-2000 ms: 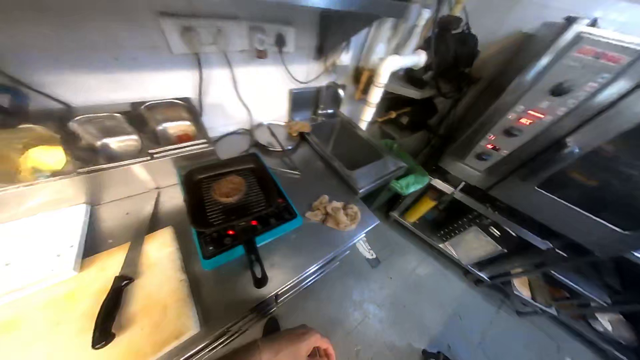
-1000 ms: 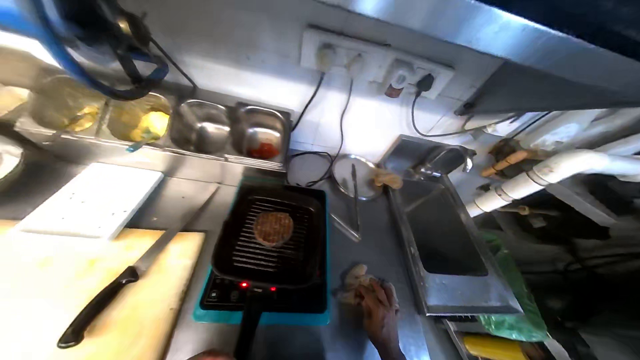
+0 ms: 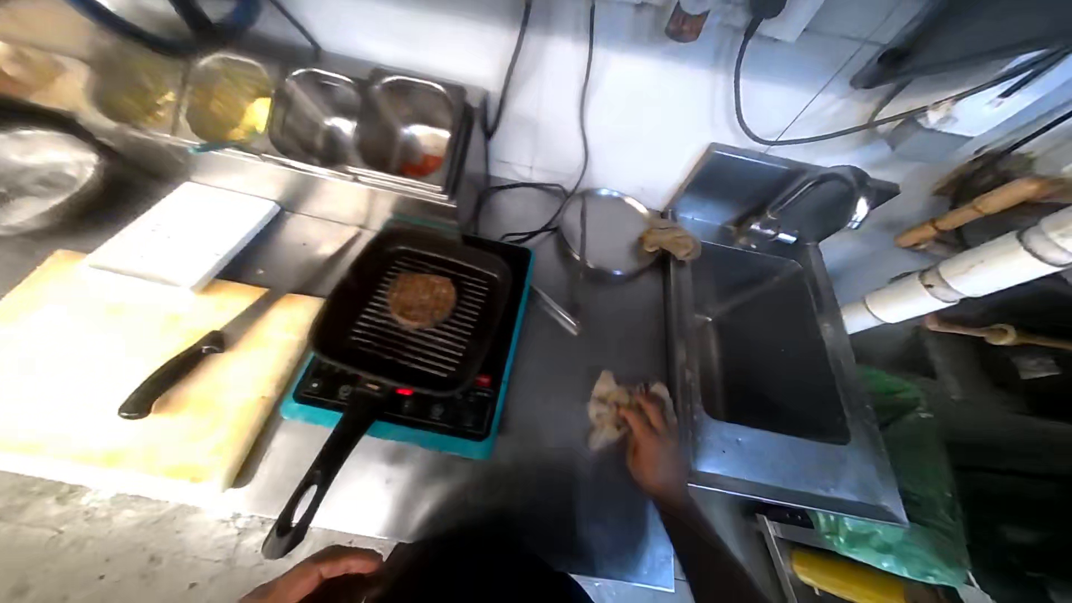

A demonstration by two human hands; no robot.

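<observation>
My right hand (image 3: 656,448) rests on a crumpled beige cloth (image 3: 608,410) on the steel counter, its fingers on the cloth, left of the sink. My left hand (image 3: 327,573) is low in view near the counter's front edge, partly cut off, below the handle of a black grill pan (image 3: 356,335); the two look apart. A round brown patty (image 3: 421,300) lies on the pan's ridges. Under the pan is an induction cooktop with a teal rim (image 3: 392,433) and a lit red display. To the left, a black-handled knife (image 3: 176,374) lies across a yellowish cutting board (image 3: 75,368).
A steel sink (image 3: 775,456) with a faucet stands at right. Behind the cooktop are a round metal lid (image 3: 607,230), a metal utensil (image 3: 555,310) and loose cords. Steel food pans (image 3: 410,126) line the wall; a white board (image 3: 184,234) overlaps the cutting board.
My right hand has reached the cloth, which lay untouched two seconds ago, and stays on it. My left hand shows more at the bottom edge than one second ago. The view has turned.
</observation>
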